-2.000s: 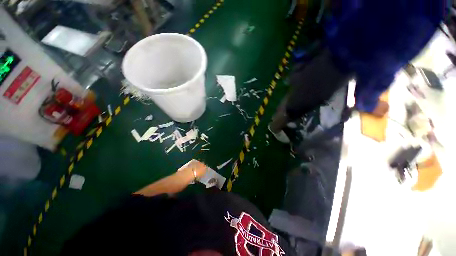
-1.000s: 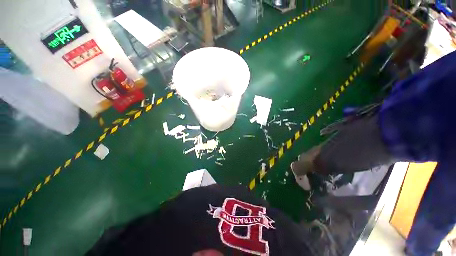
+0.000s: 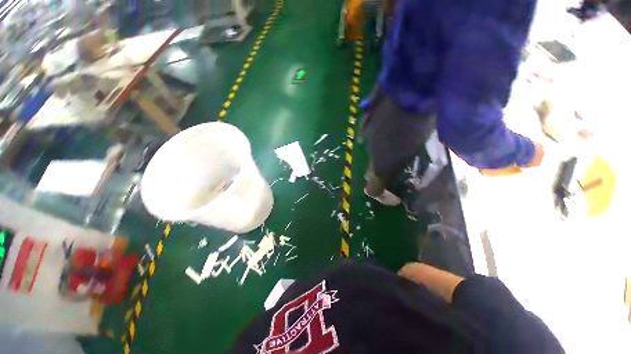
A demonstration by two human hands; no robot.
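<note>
My right hand (image 3: 410,270) is mostly hidden by my black shirt; the bare wrist and forearm show beside the table edge, and I cannot tell what the fingers do. My left hand is not in view. A small white block-like piece (image 3: 278,294) shows past the left edge of my shirt; what supports it is hidden. A white plastic bin (image 3: 252,200) stands tilted in the view on the green floor, with white and cream offcuts (image 3: 259,252) beside it.
On my right, a person in blue has a hand on a tan-yellow piece (image 3: 501,171) at the white table (image 3: 515,228). A dark tool (image 3: 566,181) and another yellow piece (image 3: 600,185) lie there. Red extinguishers (image 3: 100,269) are at left.
The view has swung back toward the table. My right forearm has appeared beside it. The hand seen at the white piece two seconds ago is out of sight; the bin appears further left.
</note>
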